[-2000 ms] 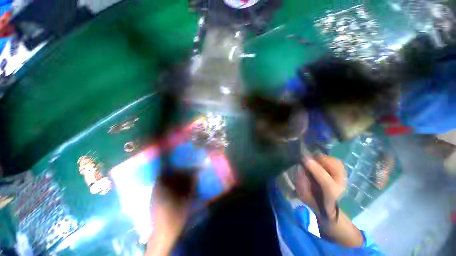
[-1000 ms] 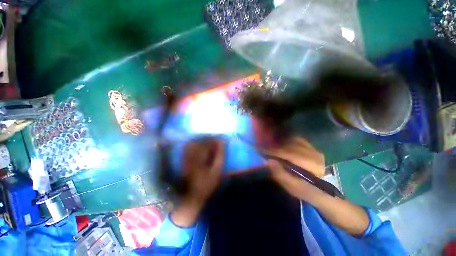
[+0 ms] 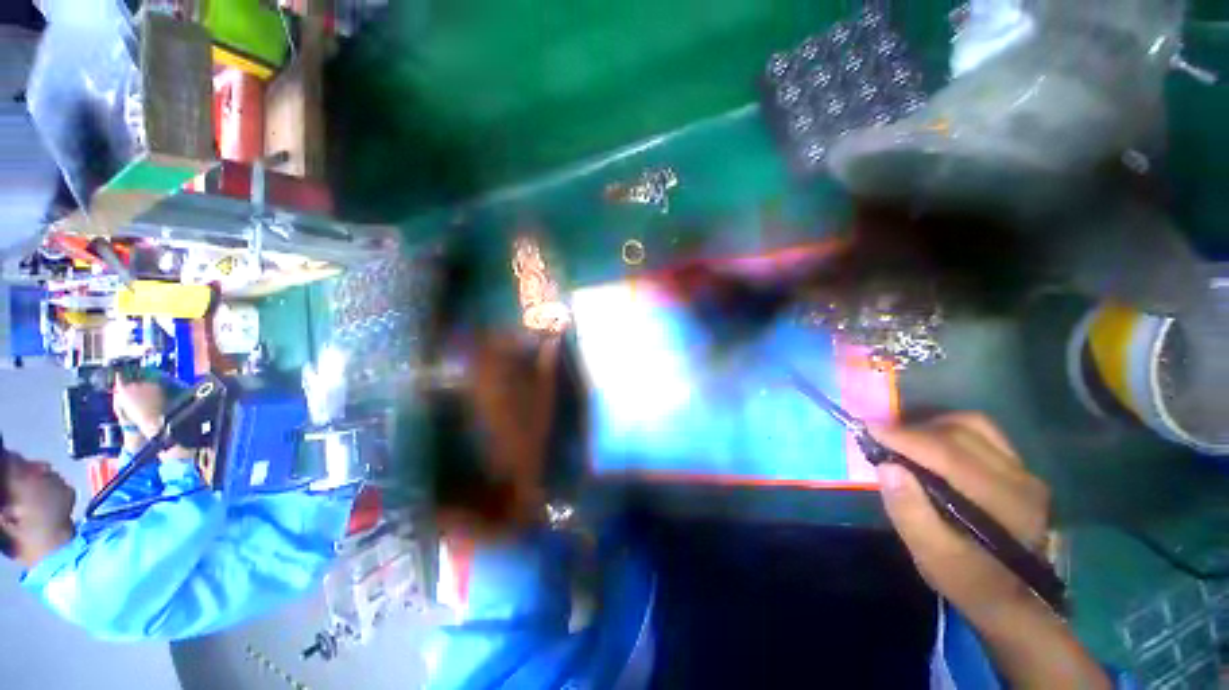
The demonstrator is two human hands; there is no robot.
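Note:
My right hand [image 3: 964, 506] is closed around a long dark pen-like tool [image 3: 943, 499], possibly tweezers or a soldering iron, with its thin tip over the glossy blue-and-pink work mat [image 3: 728, 418]. My left hand [image 3: 506, 431] is blurred and dark at the mat's left edge, near the copper ring pile [image 3: 537, 286]; whether it holds anything cannot be told. A heap of small metal parts [image 3: 896, 330] lies at the mat's far right corner. A single ring [image 3: 634, 251] lies beyond the mat.
A clear cone [image 3: 1011, 121] and a round tub with a yellow band [image 3: 1121, 361] stand on the right. A dark studded tray [image 3: 842, 84] lies at the back. At left are a wooden shelf [image 3: 175, 101], a blue unit [image 3: 263, 438] and a person in blue [image 3: 202, 553]. Dark blurs cover parts of the view.
The view has swung left, bringing the shelf and the other person in. My left hand has moved from over the mat to its left edge. My right hand still holds the tool.

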